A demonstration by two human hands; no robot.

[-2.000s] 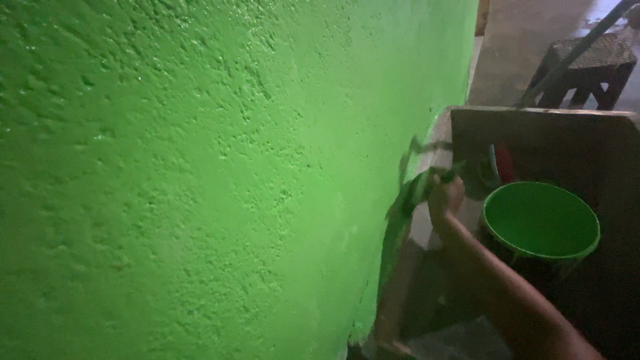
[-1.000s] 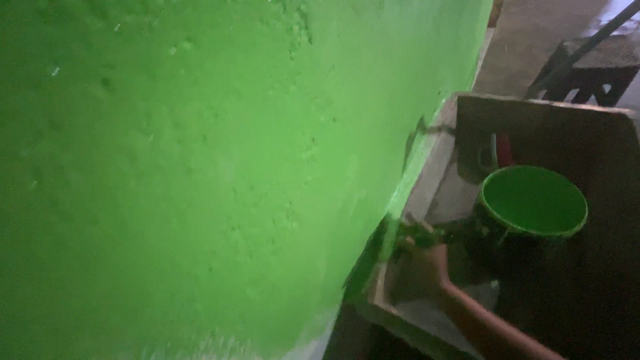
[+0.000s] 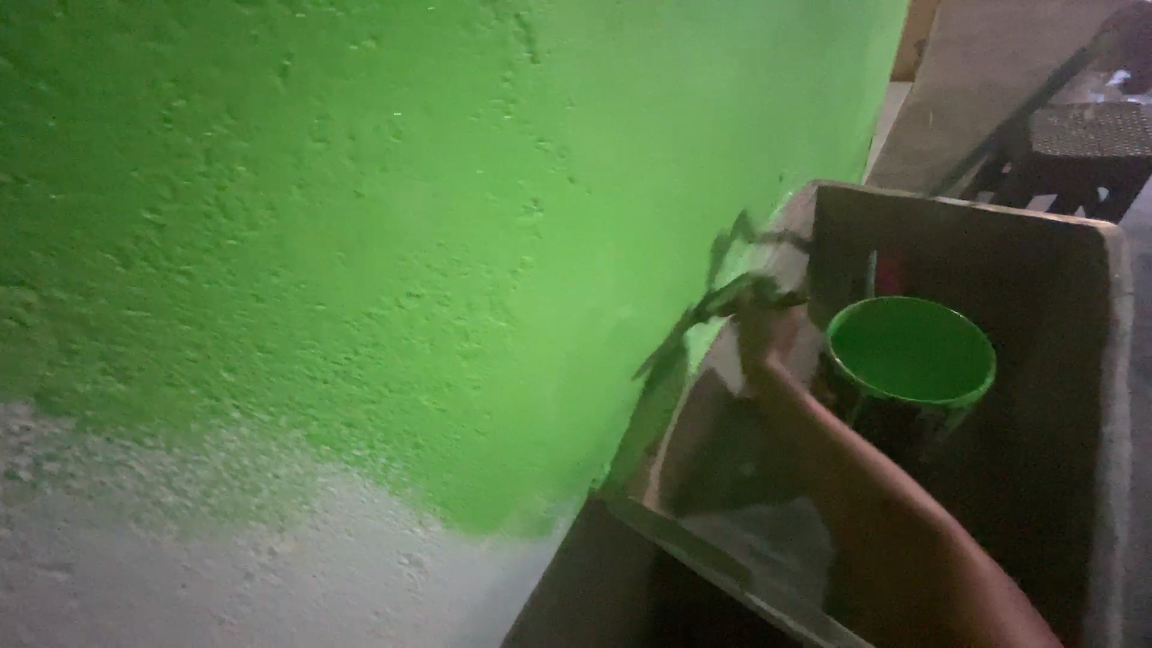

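Observation:
My right hand [image 3: 765,328] is closed around a dark, paint-covered tool, probably a paintbrush [image 3: 733,292], against the lower right part of the green-painted wall [image 3: 432,252]. Blur and dim light hide the tool's exact shape. Dark shadows fall on the wall beside it. A bucket of green paint [image 3: 911,351] stands to the right of my wrist, inside a large rectangular basin [image 3: 1116,378] that adjoins the wall. My left hand is out of view. Wet-looking green covers most of the rough wall, while its bottom left part is pale grey [image 3: 225,585].
The basin's near rim [image 3: 693,540] runs under my forearm. Behind the bucket lies a red and pale object [image 3: 886,270], not clear enough to name. Beyond the basin stand a dark stool [image 3: 1089,135] and a slanting pole [image 3: 1017,126].
Since one second ago, my right hand with the tool has moved up along the wall's edge, away from the basin's near corner. The view has shifted, showing more of the grey lower wall.

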